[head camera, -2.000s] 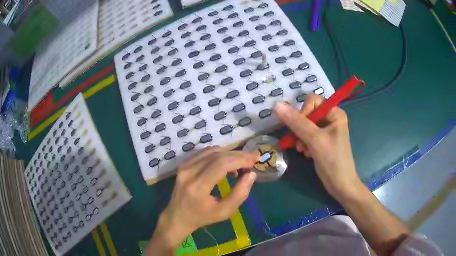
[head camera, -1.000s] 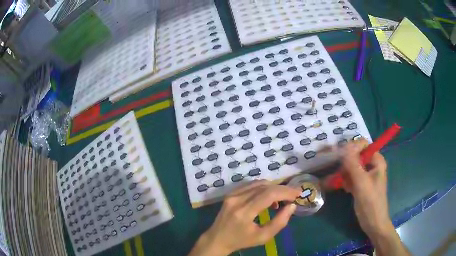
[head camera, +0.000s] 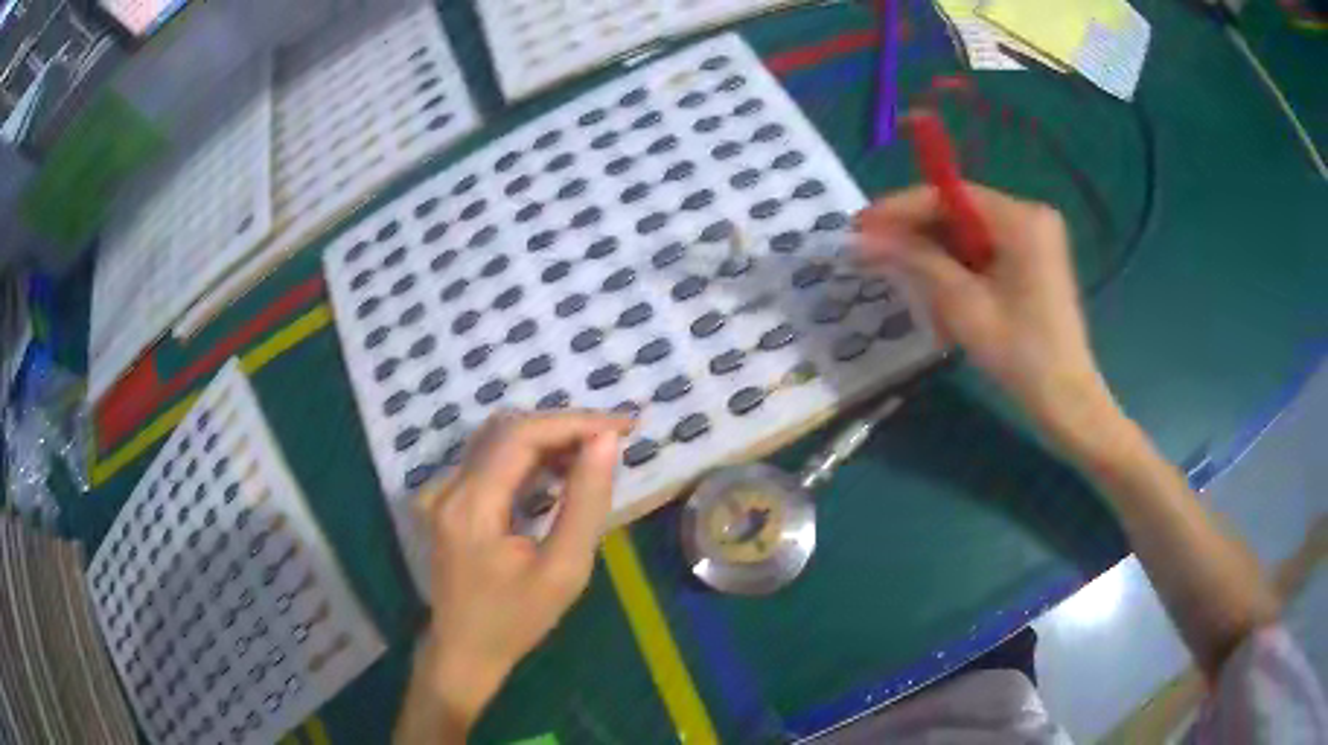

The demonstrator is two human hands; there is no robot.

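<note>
The main foam tray point(head camera: 575, 342) lies in the centre with rows of dark oval components point(head camera: 690, 427). My left hand point(head camera: 510, 531) is over its front edge, thumb and index tips close together; whether a component is between them cannot be told. My right hand point(head camera: 1005, 299), blurred, is above the tray's right edge, closed around the red test probe point(head camera: 954, 197), which is tilted. The round silver fixture point(head camera: 750, 527) lies in front of the tray, between my hands and touched by neither. Its brass-coloured centre shows a dark slot and no pale component.
A slim silver clip point(head camera: 852, 441) lies right of the fixture. A smaller-looking tray point(head camera: 233, 568) lies left, beside a tray stack point(head camera: 51, 640). More trays point(head camera: 350, 160) lie behind. A purple pen point(head camera: 887, 73), yellow notes point(head camera: 1056, 32) and dark cables point(head camera: 1146, 189) are at the upper right.
My left hand has left the fixture and moved left over the tray edge. My right hand has lifted with the probe, now more upright. The pale component is gone from the fixture. The view has shifted.
</note>
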